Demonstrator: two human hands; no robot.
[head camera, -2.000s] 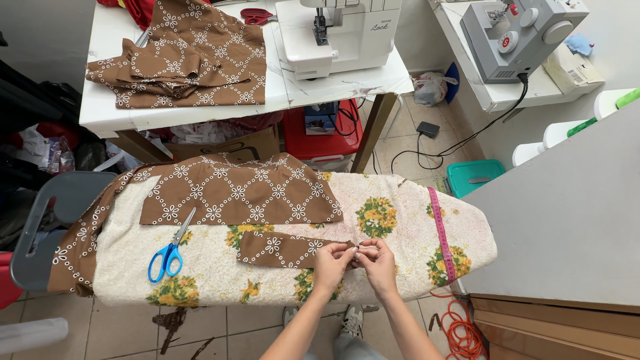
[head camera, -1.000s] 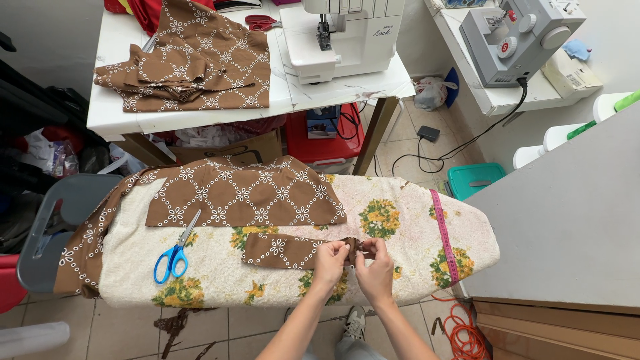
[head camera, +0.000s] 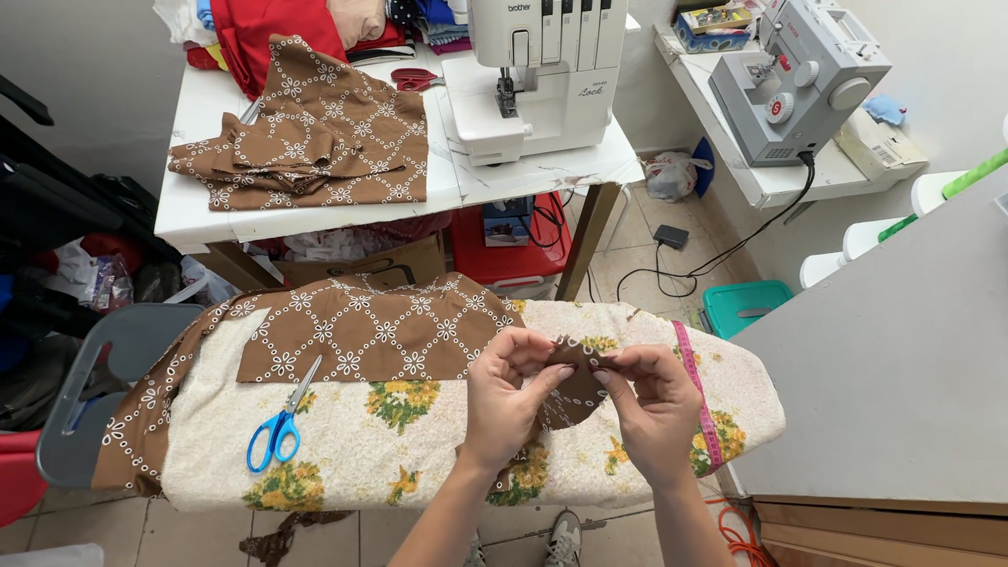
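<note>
A narrow brown eyelet fabric piece (head camera: 579, 390) is raised above the ironing board, pinched at its upper edge between both hands. My left hand (head camera: 512, 394) grips it with thumb and fingers on the left, my right hand (head camera: 654, 409) on the right, a short gap apart. Part of the strip hangs behind my left hand and wrist, hidden there. A larger brown eyelet fabric piece (head camera: 378, 335) lies flat behind the hands. Blue-handled scissors (head camera: 276, 433) rest on the floral board cover (head camera: 346, 465) to the left, and a pink measuring tape (head camera: 701, 394) crosses the board at right.
Beyond the board stands a white table (head camera: 465, 185) with a Brother overlock machine (head camera: 543, 87), folded brown fabric (head camera: 331, 134) and red-handled scissors (head camera: 415, 79). A Singer sewing machine (head camera: 795, 87) is at upper right. A grey chair (head camera: 118, 354) touches the left side; a cable (head camera: 693, 272) runs over the floor.
The strip lay stretched out on the board to the left of my hands; now it is lifted and gathered between them. The blue scissors and the large fabric piece remain in place.
</note>
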